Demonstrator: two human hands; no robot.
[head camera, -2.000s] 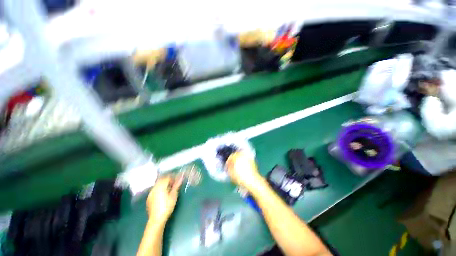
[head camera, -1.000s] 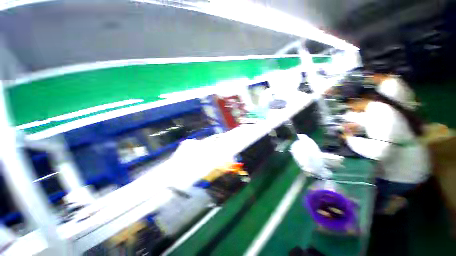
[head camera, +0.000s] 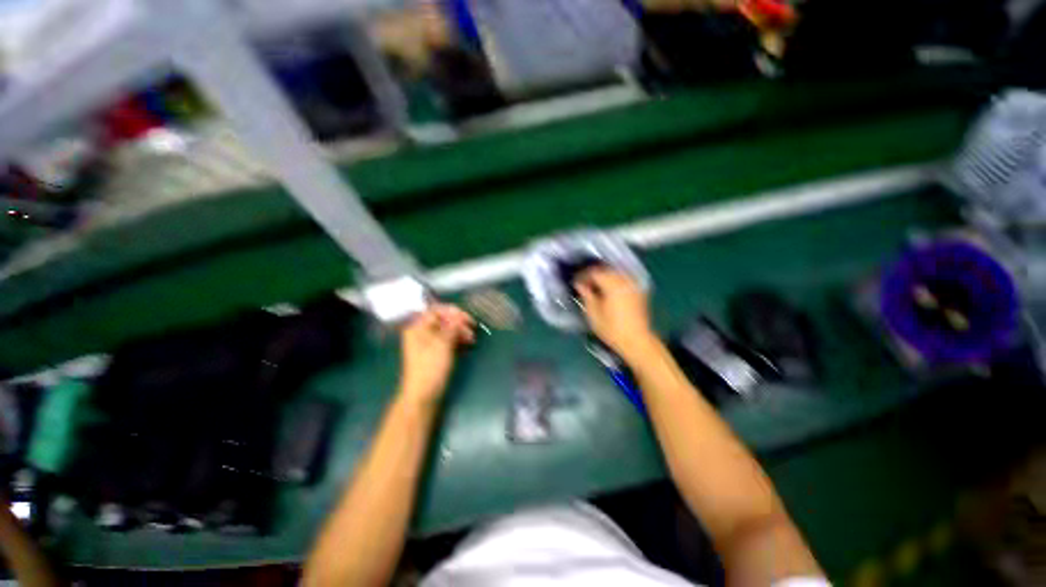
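My right hand (head camera: 614, 307) reaches into the open clear plastic bag (head camera: 545, 272), with its fingertips at the small black parts (head camera: 577, 269). Whether it grips one is hidden. My left hand (head camera: 434, 344) is beside the heap of small metal parts (head camera: 496, 307), fingers bent close together; blur hides whether it holds anything. A plastic housing (head camera: 531, 404) lies on the bench between my forearms, with a small piece sticking out at its right side. The blue-handled cutters (head camera: 619, 375) lie by my right wrist, partly covered.
Stacked black housings (head camera: 184, 401) fill the left. Black boxy pieces (head camera: 717, 353) lie right of my right forearm. A purple basket (head camera: 950, 303) is at the far right. A grey post (head camera: 310, 172) stands behind my left hand, with a white label (head camera: 396, 298) at its foot.
The view swung up and right along the line, then back down to the bench. Both hands, out of view one second ago, are visible again, in nearly the same places as two seconds ago.
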